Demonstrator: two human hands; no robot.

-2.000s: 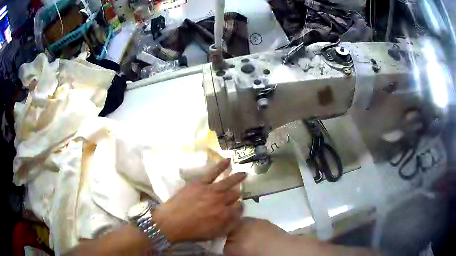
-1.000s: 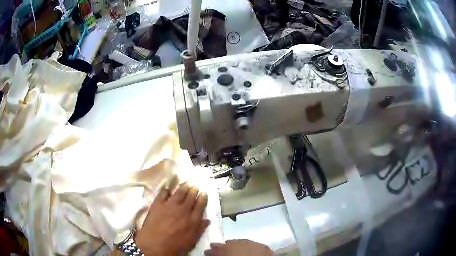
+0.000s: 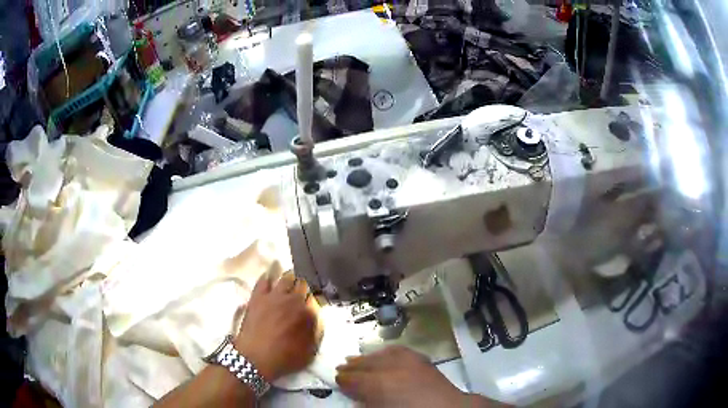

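Observation:
Cream cloth (image 3: pixel 183 295) spreads from a crumpled pile at the left to the lit left end of the sewing machine head (image 3: pixel 431 207). My left hand (image 3: pixel 279 323), with a metal watch at the wrist, lies on the cloth left of the presser foot (image 3: pixel 387 315) and holds it down with bent fingers. Its fingertips are partly lost in the glare beside the head. My right hand (image 3: pixel 399 378) is at the cloth's near right edge, below the presser foot, with its fingertips on the cloth; it is slightly blurred. The needle is not clearly visible.
Black-handled shears (image 3: pixel 499 311) lie under the machine arm, beside a pale translucent strip (image 3: pixel 519 358). Dark-handled scissors (image 3: pixel 638 299) lie further right. A pale upright rod (image 3: pixel 305 96) stands at the head's left end. Plaid fabric (image 3: pixel 479 68) and a teal basket (image 3: pixel 92 92) are behind.
My left hand has moved up along the cloth toward the machine head. Cloth now bunches higher behind my left hand. My right hand shows more and reaches in farther. The view has shifted.

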